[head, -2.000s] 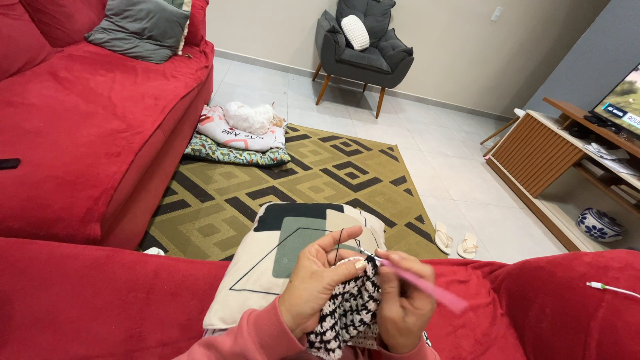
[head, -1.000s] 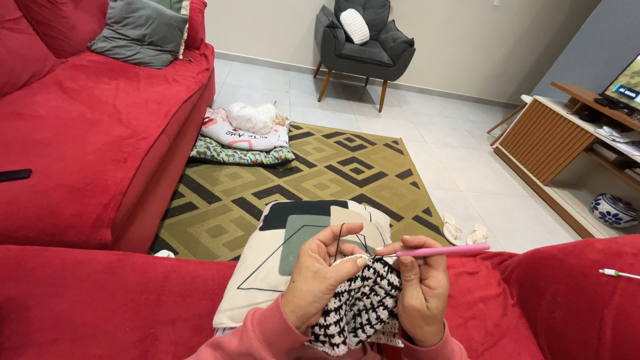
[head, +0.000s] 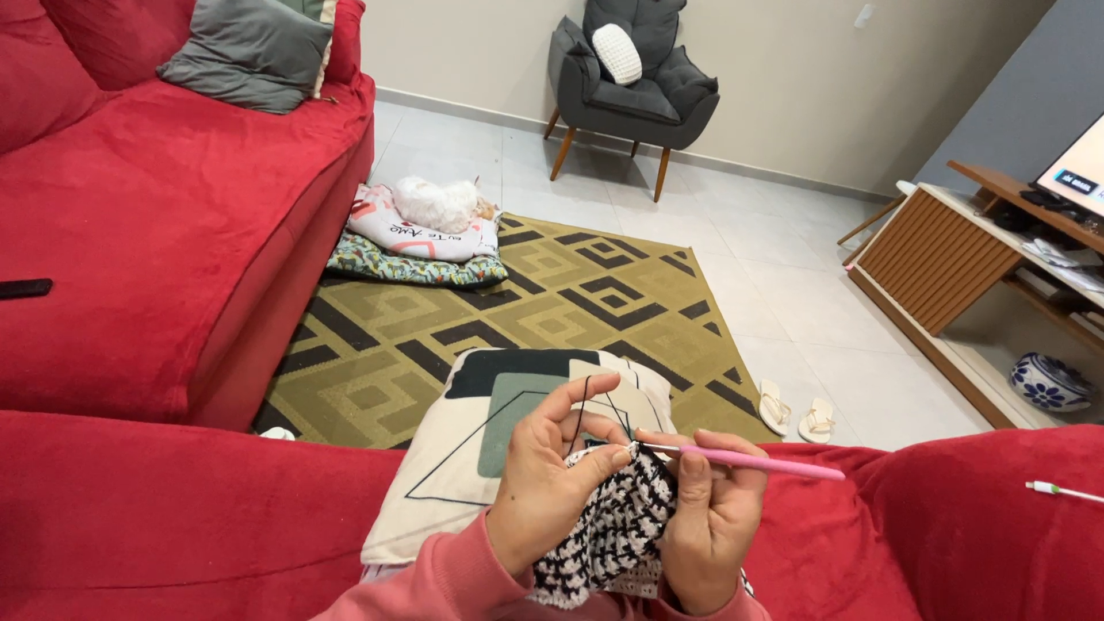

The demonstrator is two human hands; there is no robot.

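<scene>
My left hand (head: 552, 466) pinches the top edge of a black-and-white crocheted piece (head: 604, 526) between thumb and fingers, with black yarn (head: 584, 401) looped over its raised index finger. In my right hand (head: 711, 517) is a crochet hook with a pink handle (head: 768, 463); its metal tip meets the edge of the work beside my left thumb. The handle points right. The piece hangs below both hands, its lower part partly hidden by them. Behind it lies a cream cushion with green and dark shapes (head: 448, 440).
Red sofa sections (head: 172, 509) lie on both sides. Beyond are a patterned rug (head: 552, 319), stacked cushions (head: 423, 267) with a white furry animal (head: 435, 203) on top, a grey armchair (head: 638, 99), flip-flops (head: 774, 407) and a wooden TV stand (head: 940, 259). A white cable (head: 1065, 492) rests at right.
The hook's handle pointed down to the right two seconds ago, then slightly up; now it slopes gently down to the right. Both hands have stayed at the crocheted piece.
</scene>
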